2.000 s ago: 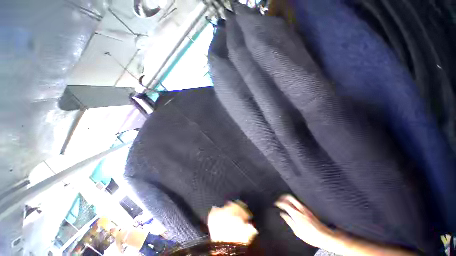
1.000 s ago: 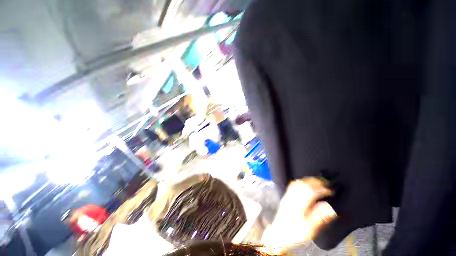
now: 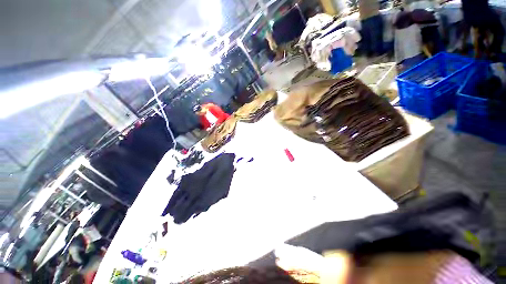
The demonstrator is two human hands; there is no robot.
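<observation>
A dark garment, blurred, stretches across the lower right, over the table's near edge. My right hand is blurred at the bottom, at the garment's lower side, and appears to grip it; its forearm runs right to a pink striped sleeve. A pale, overexposed shape beside it looks like my left hand; its fingers are not clear. Hair covers part of the bottom edge.
The white table bears a black garment heap, a red cone, a purple object and brown garment stacks. A person in red is beyond. Blue crates stand on the floor at right.
The view has swung from the hanging dark garments to the white table. The dark garment now lies low at the right, with my hands at the bottom edge.
</observation>
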